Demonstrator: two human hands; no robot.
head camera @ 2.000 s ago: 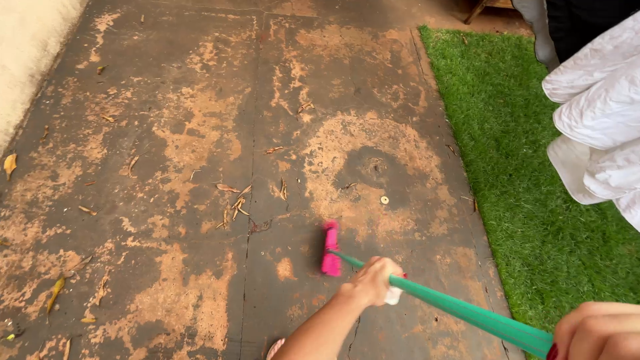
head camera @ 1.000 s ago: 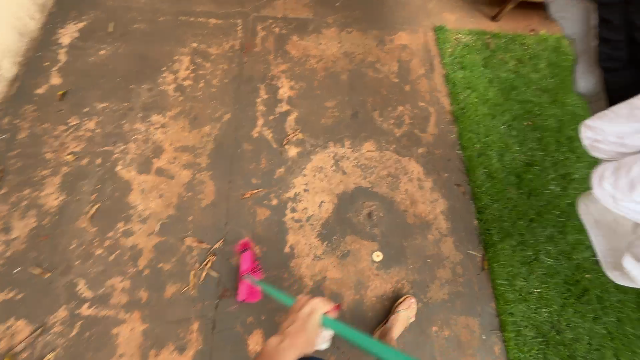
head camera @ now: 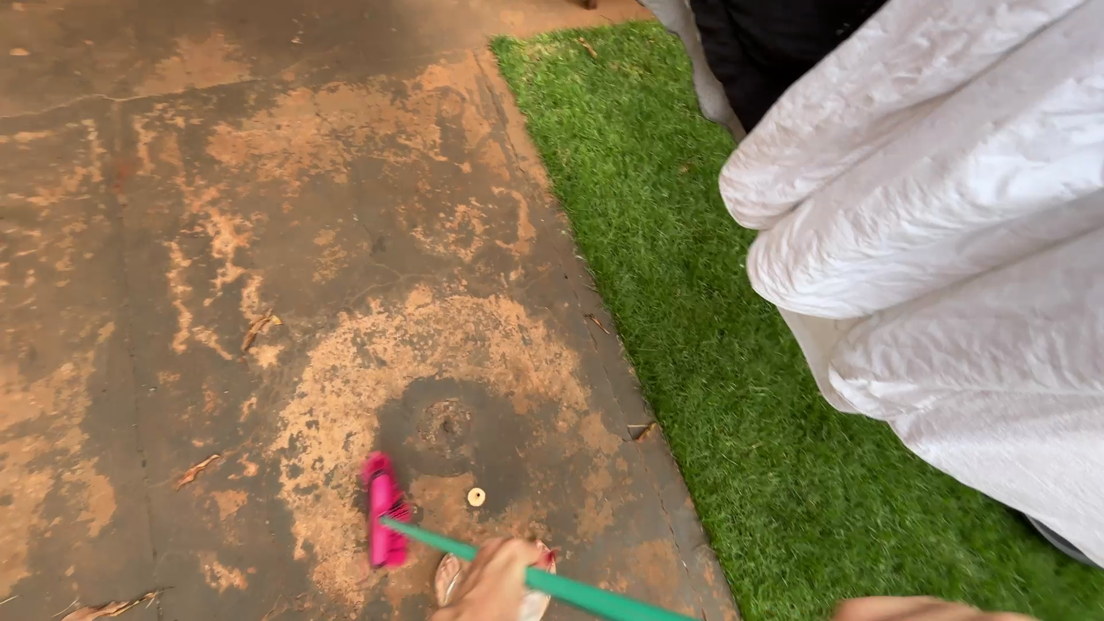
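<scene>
My left hand (head camera: 500, 578) is closed around the green handle (head camera: 595, 597) of a broom at the bottom centre. The broom's pink head (head camera: 384, 513) is down at the worn concrete floor, left of a small round pale yellow disc (head camera: 476, 497). At the bottom right edge only the top of my right hand (head camera: 927, 609) shows; its fingers and whatever they hold are cut off by the frame. A sandalled foot (head camera: 448, 576) shows beside my left hand.
Green grass (head camera: 638, 285) borders the concrete on the right. White cloth (head camera: 957, 285) hangs over it, with dark fabric (head camera: 776, 52) behind. Dry leaves (head camera: 198, 470) lie on the floor at left, and a curled leaf (head camera: 642, 431) lies by the grass edge.
The broom head has gone from left of the ringed patch, near a small pile of dry leaves, to within that patch near the disc. The view has shifted right.
</scene>
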